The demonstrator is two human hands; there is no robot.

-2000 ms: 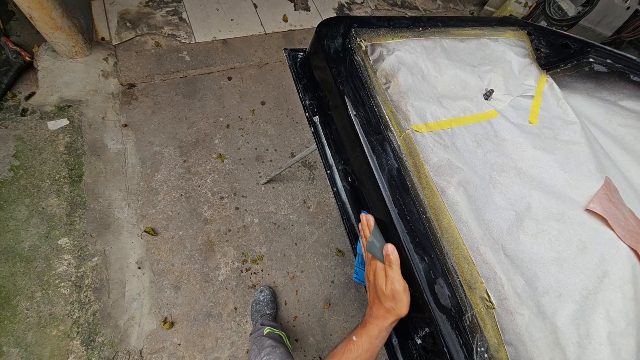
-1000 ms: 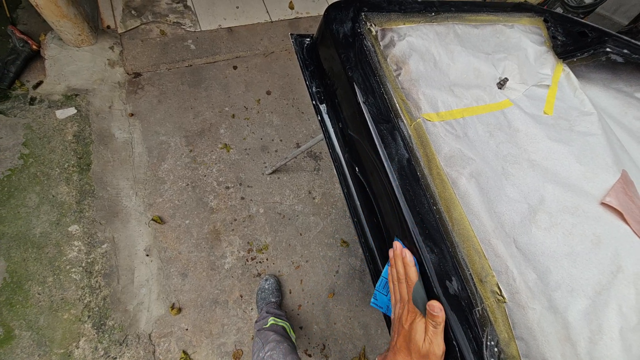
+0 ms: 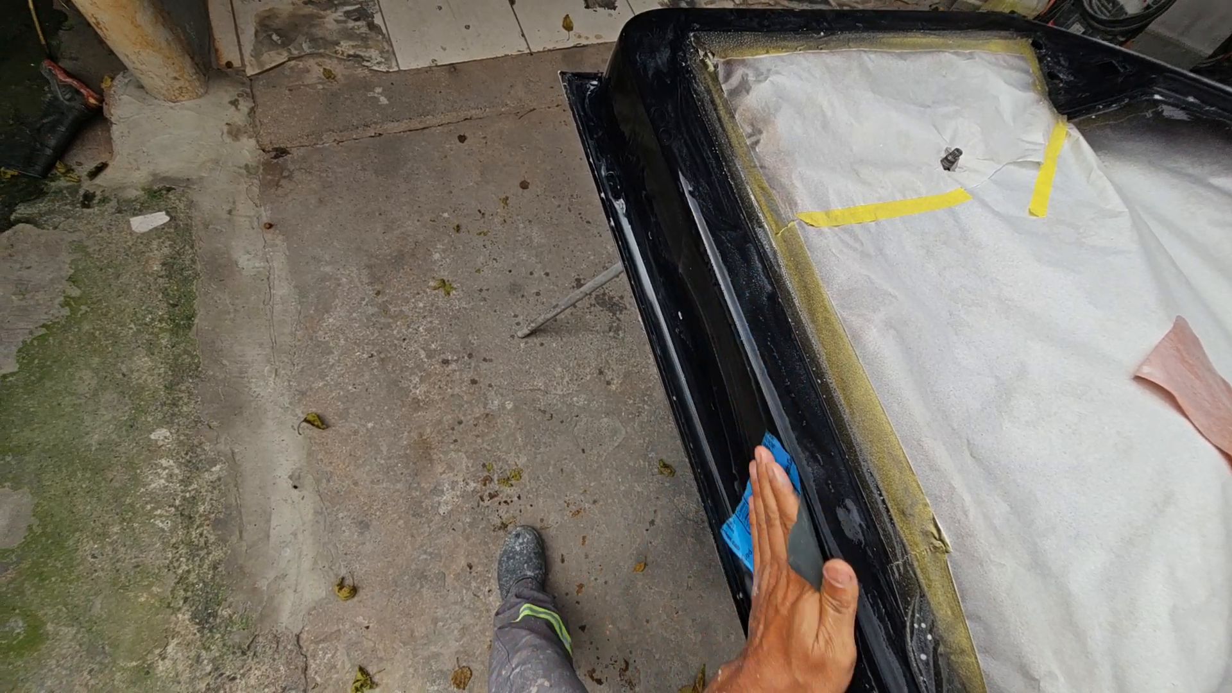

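Observation:
My left hand [image 3: 794,577] lies with its fingers extended along the recessed edge of a black painted vehicle panel [image 3: 712,318]. Under and between the fingers it holds a folded sheet of abrasive paper [image 3: 741,529], with blue backing showing left of the fingers and a dark grey face beside the thumb. The sheet rests against the panel; its contact face is hidden. White masking sheet [image 3: 1011,366] covers the panel's inner area, bordered by overspray-stained tape [image 3: 857,385]. My right hand is out of view.
A pinkish piece of cloth or paper [image 3: 1189,375] lies on the masking. A grey rod [image 3: 573,298] sticks out below the panel's left edge. My booted foot [image 3: 522,560] stands on the concrete floor [image 3: 414,385]. A rusty post [image 3: 144,43] rises at top left.
Along the panel, my left hand is nearer the bottom of the view than two seconds ago. More of the blue backing now shows around its fingertips.

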